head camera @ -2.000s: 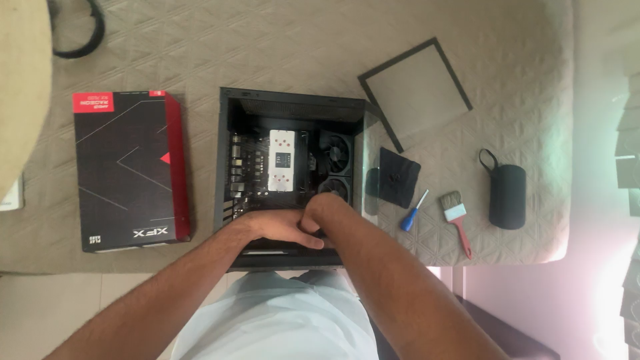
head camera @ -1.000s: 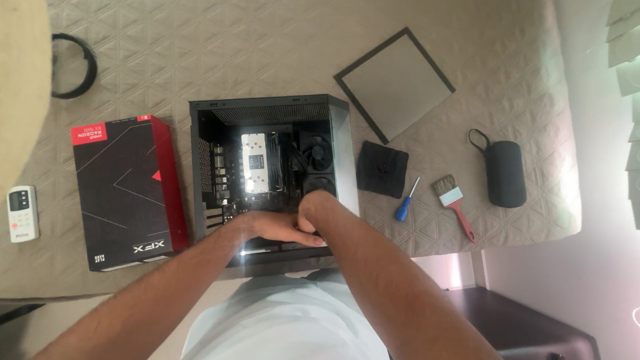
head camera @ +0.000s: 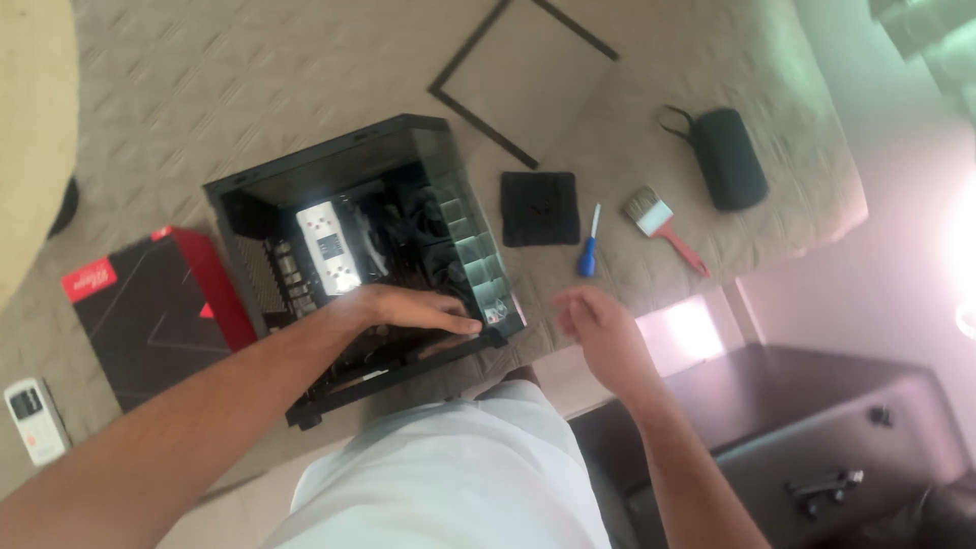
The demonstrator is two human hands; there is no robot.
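An open black computer case (head camera: 366,385) lies on its side, with a white CPU cooler plate (head camera: 329,248) and dark fans (head camera: 450,274) visible inside. My left hand (head camera: 423,309) reaches over the case's near right part, thumb by the lower right corner; its other fingers are partly hidden, so a hold on anything cannot be made out. Outside the case, to its right, my right hand (head camera: 598,324) is in the air with its fingers curled; whether something small is between them is unclear. Just above that hand lies a blue-handled screwdriver (head camera: 589,255), beside a paintbrush (head camera: 662,221) with a red handle.
A graphics card box (head camera: 160,320) adjoins the case at left, near a white remote control (head camera: 36,423). Right of the case are a black cloth-like square (head camera: 540,208), a dark-framed panel (head camera: 526,84) and a black cylindrical pouch (head camera: 728,160). A dark chair-like surface (head camera: 839,427) stands lower right.
My right hand has left the case and moved right, away from my left hand. My left hand remains over the case. The view has turned and shifted considerably.
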